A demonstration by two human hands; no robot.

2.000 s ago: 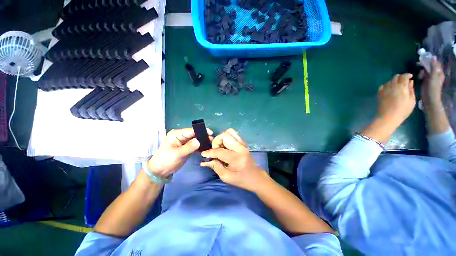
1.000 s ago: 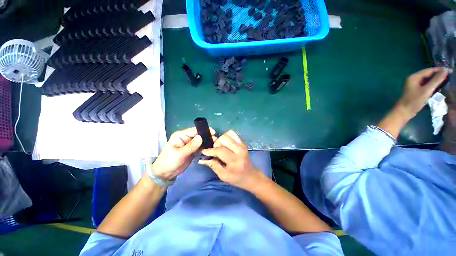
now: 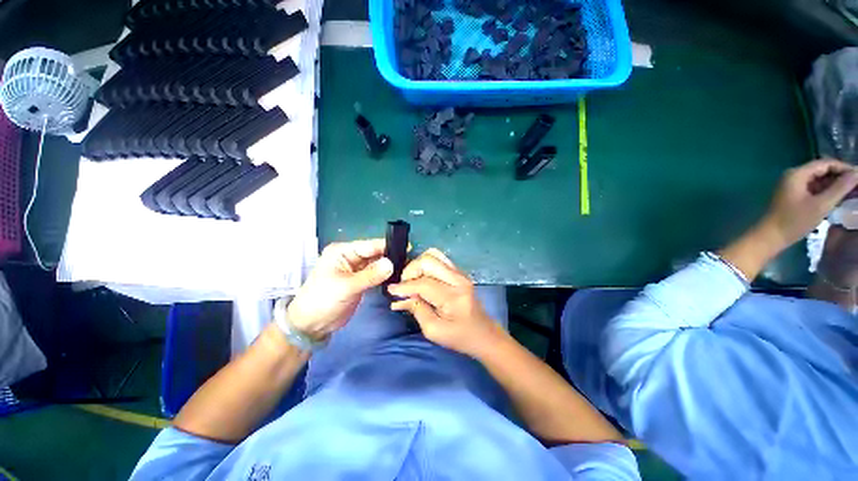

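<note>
A black housing [image 3: 397, 246] stands upright between my two hands, above the front edge of the bench. My left hand [image 3: 341, 287] grips it from the left with thumb and fingers. My right hand [image 3: 442, 299] has its fingertips at the housing's lower end; whether they hold a small insert is hidden. A heap of small dark inserts [image 3: 440, 146] lies on the green bench ahead. One loose housing [image 3: 372, 137] lies left of the heap, and two more [image 3: 535, 148] lie right of it.
A blue basket [image 3: 508, 92] with dark inserts stands at the back. Rows of black assemblies [image 3: 193, 131] lie on a white sheet [image 3: 103, 240] at left, beside a fan [image 3: 43, 92]. Yellow tape [image 3: 583, 155] marks the bench. Another person's hand [image 3: 800, 202] is at far right.
The housing in my hands has turned from leaning left to nearly upright. My fingers have shifted slightly on it. The neighbour's hand has moved further right. The view has shifted a little.
</note>
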